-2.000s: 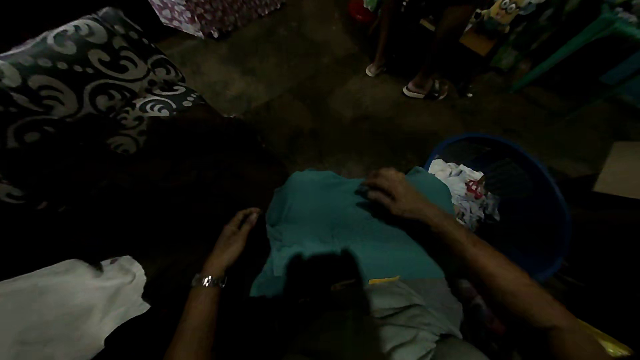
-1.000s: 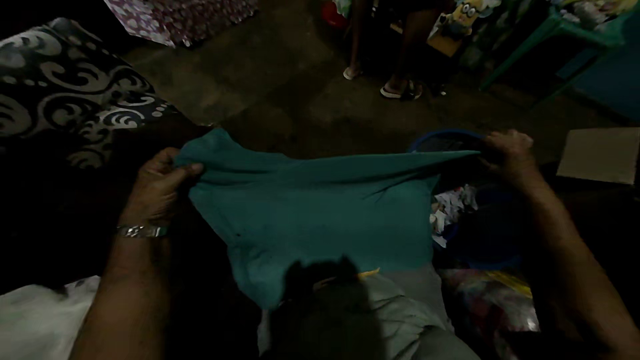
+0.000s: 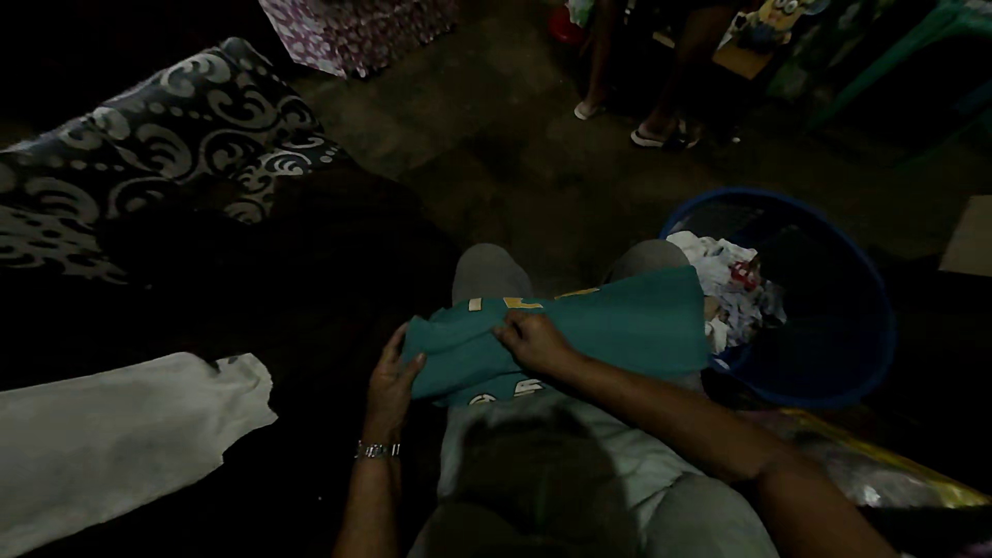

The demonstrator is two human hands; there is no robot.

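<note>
A teal cloth garment point(image 3: 635, 322) with yellow and white print lies folded into a long strip across my lap. My left hand point(image 3: 394, 380), with a metal band on its wrist, grips the garment's left end between thumb and fingers. Near the middle, my right hand point(image 3: 535, 341) presses on the cloth with curled fingers, and seems to pinch a fold of it. Over to the left lies a white cloth point(image 3: 132, 442) on a dark surface.
At my right stands a blue round tub point(image 3: 883, 310) with crumpled white cloths point(image 3: 728, 287) inside. A shiny plastic bag point(image 3: 868, 465) lies below it. Patterned black-and-white fabric point(image 3: 194, 124) is at left. A person's sandalled feet point(image 3: 655, 136) are farther ahead.
The garment was stretched wide between both hands one second ago; now it is folded narrower on my lap. Both hands have come closer together, and the print now shows on it.
</note>
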